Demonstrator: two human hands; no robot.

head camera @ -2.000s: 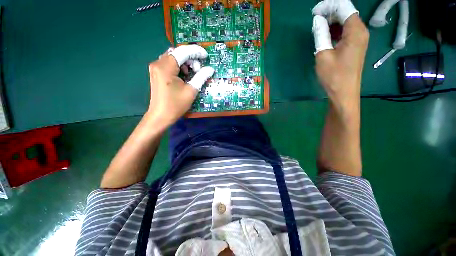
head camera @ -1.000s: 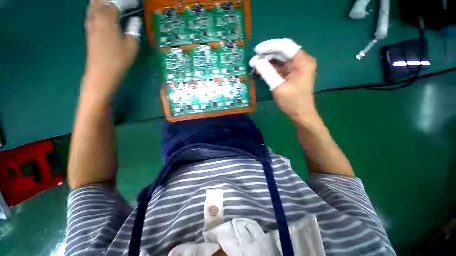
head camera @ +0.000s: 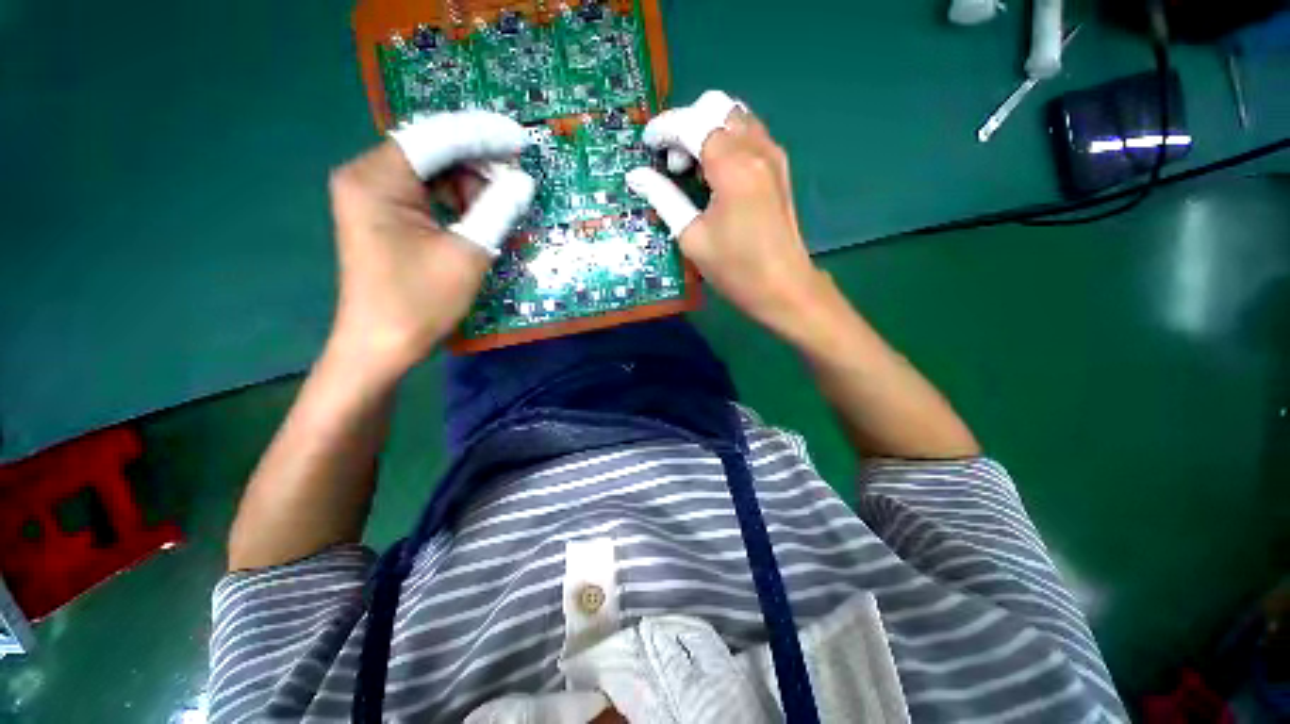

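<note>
The green circuit board panel (head camera: 573, 290) lies in the orange fixture (head camera: 587, 328) at the bench edge, at the upper middle. Its lower row shines with a bright reflection. My left hand (head camera: 432, 234) is over the panel's left side, with white finger cots on the thumb and finger bent towards each other. My right hand (head camera: 729, 198) is at the panel's right side, with its cotted thumb and finger tips over the middle row and a gap between them. I cannot tell whether either hand holds something small.
A small black box with a bright reflective top (head camera: 1120, 133) lies at the upper right, with a black cord (head camera: 1040, 221) by it along the bench edge. A white-handled tool (head camera: 1044, 40) is left of it. A red stool (head camera: 71, 516) stands at the lower left.
My left hand has come back from the upper left to the panel. My right hand has moved in to the panel's right side. The whole view has shifted slightly.
</note>
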